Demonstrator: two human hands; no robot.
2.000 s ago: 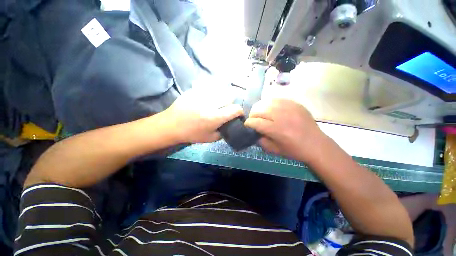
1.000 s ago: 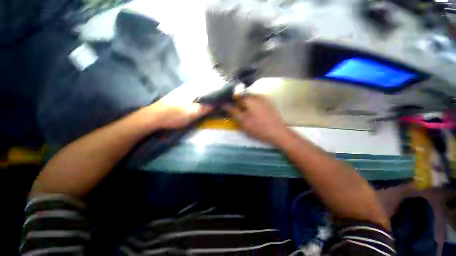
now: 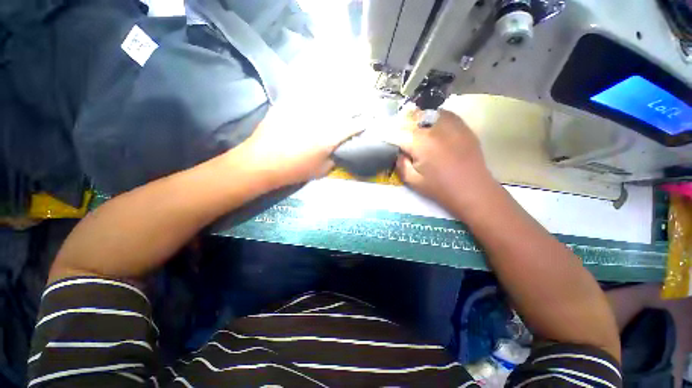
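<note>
A dark grey hem or cuff [image 3: 367, 157] is bunched between my two hands, just in front of the needle area. My left hand [image 3: 303, 148] holds its left side; its fingers are washed out by glare. My right hand [image 3: 440, 151] holds its right side, with fingertips close under the presser foot area [image 3: 426, 98]. The needle itself cannot be made out. Yellow tape [image 3: 364, 178] shows on the bed just below the cuff. The garment body [image 3: 167, 106] lies in loose folds at the left, with a white label [image 3: 139, 45] on it.
The white sewing machine head [image 3: 485, 68] stands at upper right, with a lit blue control panel [image 3: 645, 102]. The cream bed plate [image 3: 523, 140] is right of my hand. A green measuring strip [image 3: 394, 236] runs along the near table edge. A blue basket [image 3: 482, 318] of clutter is below right.
Compared with two seconds ago, both hands and the cuff are slightly farther forward, nearer the presser foot. The yellow tape on the bed now shows. The view swung and came back.
</note>
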